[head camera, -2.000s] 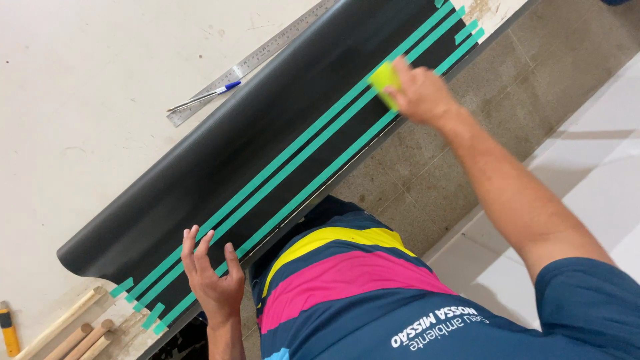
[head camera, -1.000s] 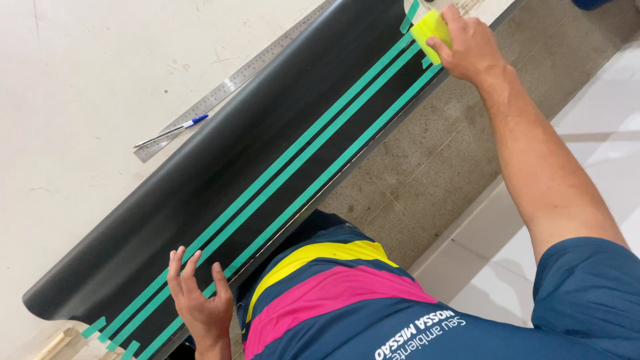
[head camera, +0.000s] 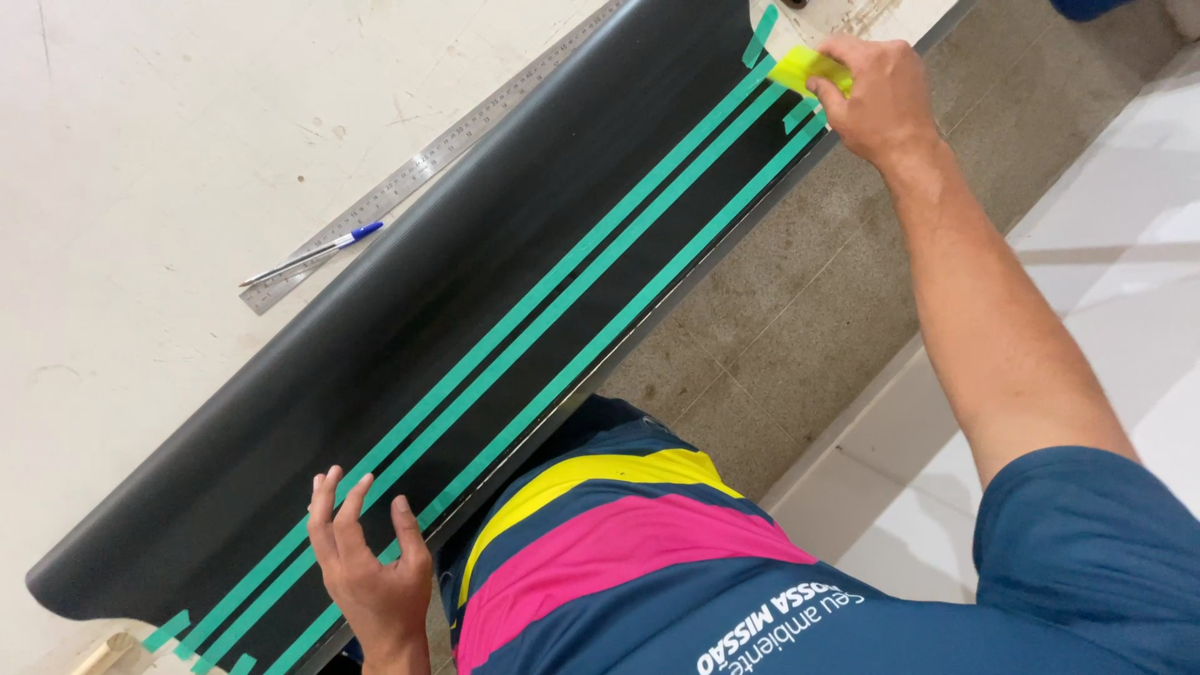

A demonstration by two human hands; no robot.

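A black sheet [head camera: 394, 319] with a curled far edge lies along the table's near edge. Three long green tape strips [head camera: 525, 328] run lengthwise over it, with short tape pieces [head camera: 761, 37] at its ends. My right hand [head camera: 877, 94] grips a yellow-green squeegee-like card [head camera: 808, 71] at the strips' upper right ends. At the lower left, my left hand [head camera: 375, 562] rests over the strips with fingers apart and holds nothing.
Beyond the sheet, a steel ruler [head camera: 422, 161] lies on the white table [head camera: 169, 141], partly under the sheet's curl, with a blue-capped pen [head camera: 314, 255] across it. A wooden stick [head camera: 105, 653] shows at the lower left. Tiled floor [head camera: 750, 328] lies beside the table.
My right hand has moved with the yellow-green card up and right along the tape strips to their far end. My left hand stays near the lower left end.
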